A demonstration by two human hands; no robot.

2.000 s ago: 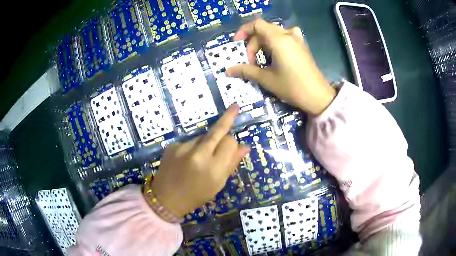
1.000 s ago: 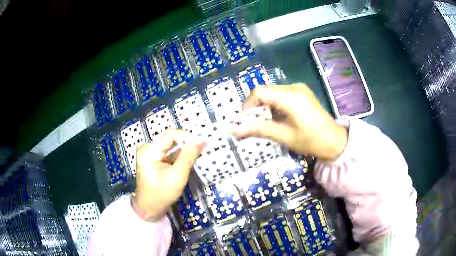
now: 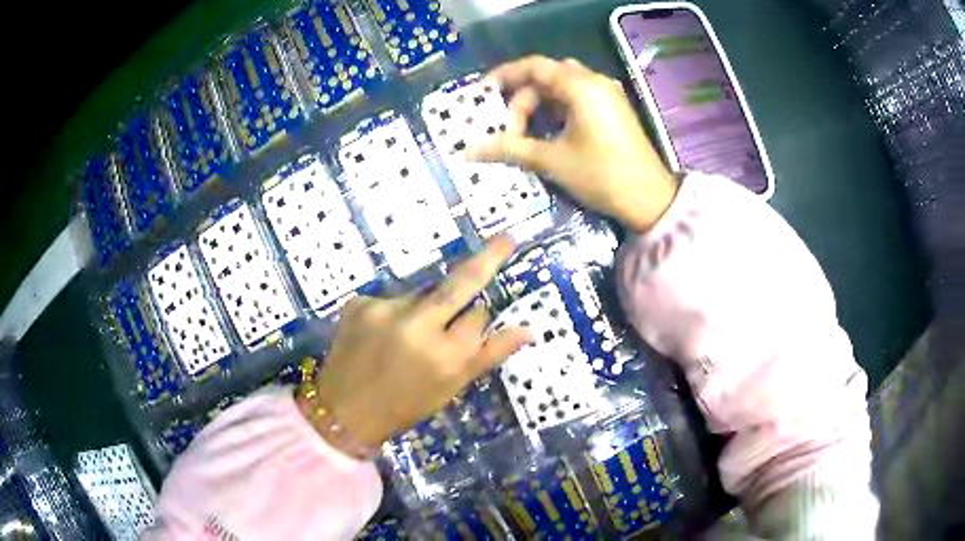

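Observation:
My right hand (image 3: pixel 593 137) has its thumb and forefinger at the right edge of a white spotted adhesive piece (image 3: pixel 481 174), which covers a blue board in the clear tray (image 3: pixel 307 343). My left hand (image 3: pixel 407 365) reaches in from below, its forefinger close to the piece's lower end. Its thumb tip meets another spotted piece (image 3: pixel 550 370), tilted over the boards below; whether the thumb holds it cannot be told. More spotted pieces (image 3: pixel 397 196) cover boards leftward in the same row. Uncovered blue boards (image 3: pixel 333 53) fill the row behind.
A pale-cased smartphone (image 3: pixel 693 100) lies on the dark green surface right of the tray. Spotted pieces (image 3: pixel 116 486) lie at the lower left. Stacked clear plastic (image 3: pixel 53 486) is at the left edge. A pale strip (image 3: pixel 48 275) runs behind the tray.
The white spotted material between my hands a second ago is now separate: one piece lies on the row's board, another over the lower boards. My left hand moved right; the tray sits further left in view.

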